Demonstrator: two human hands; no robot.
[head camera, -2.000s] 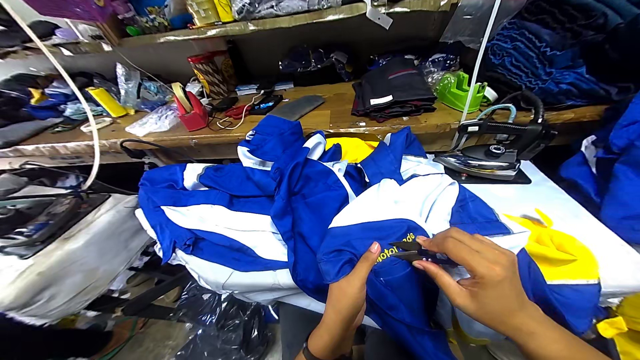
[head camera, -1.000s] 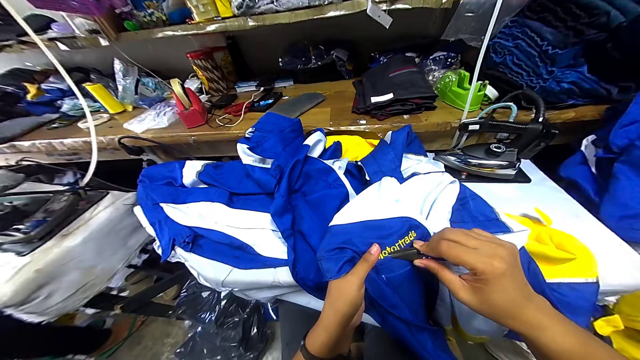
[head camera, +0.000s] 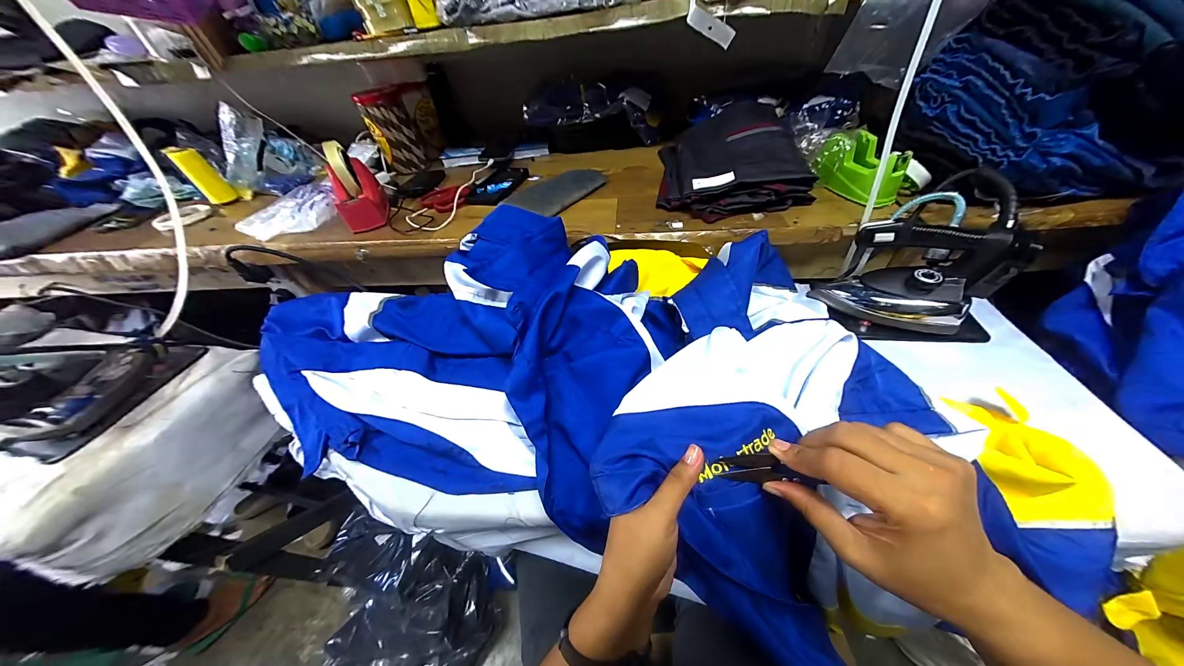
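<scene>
A blue, white and yellow garment (head camera: 592, 361) lies spread over the white-covered ironing table. My left hand (head camera: 652, 527) grips its blue fabric beside yellow embroidered lettering (head camera: 754, 446), thumb on top, the other fingers hidden by the cloth. Between the thumb and fingers of my right hand (head camera: 888, 490) is a small dark tool, probably thread snips (head camera: 754, 468), whose blades lie over the lettering. Whether the blades touch a thread cannot be told.
An electric iron (head camera: 911, 296) rests on a dark pad at the table's right. Behind runs a wooden shelf (head camera: 620, 199) with a red tape dispenser (head camera: 356, 194), a green tape dispenser (head camera: 860, 166) and folded dark clothes (head camera: 735, 162). Another iron stands at left. A person's foot (head camera: 217, 610) shows at lower left.
The dark tool has shifted slightly over the lettering; part of the middle letters, visible a second ago, is now covered by it. Both hands stay in nearly the same place.
</scene>
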